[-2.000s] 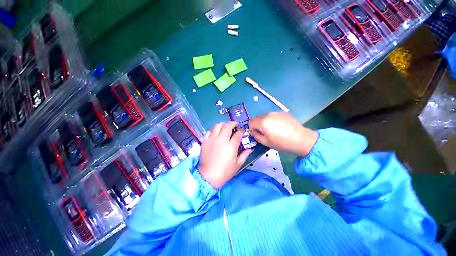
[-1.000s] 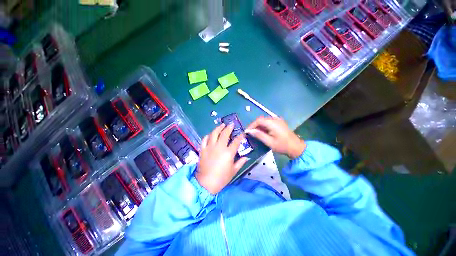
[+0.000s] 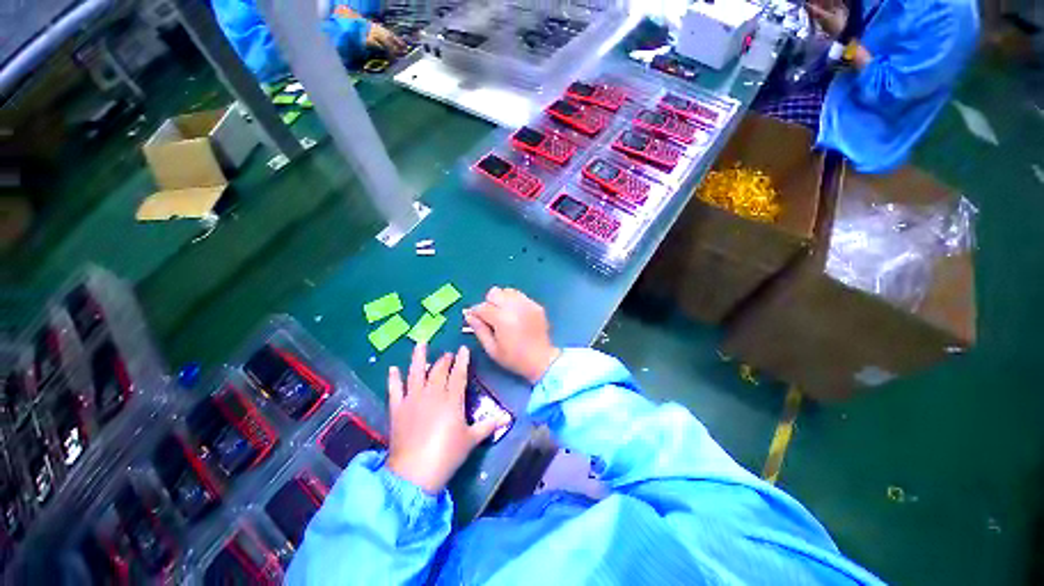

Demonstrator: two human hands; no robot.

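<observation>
A dark phone [image 3: 490, 414] lies on the green bench in front of me, partly covered by my left hand. My left hand [image 3: 433, 421] is over its left side, fingers on its upper part and thumb at its lower end. My right hand [image 3: 513, 332] is above and right of the phone, over the bench, fingertips bent together. A small white end [image 3: 467, 330] shows at these fingertips; whether they grip it is unclear. Four or so flat green pieces, several in all, lie just left of it, one green piece [image 3: 441, 299] nearest.
Trays of phones [image 3: 246, 429] stand at left. A tray of red phones [image 3: 613, 246] is beyond my right hand. A metal post [image 3: 372, 166] and white cylinders [image 3: 425, 247] are ahead. Cartons [image 3: 727, 258] stand right of the bench. People in blue smocks are at the far side.
The view has tilted up, showing more of the line. My right hand has left the phone and moved forward to where the white stick lay. My left hand has stayed on the phone.
</observation>
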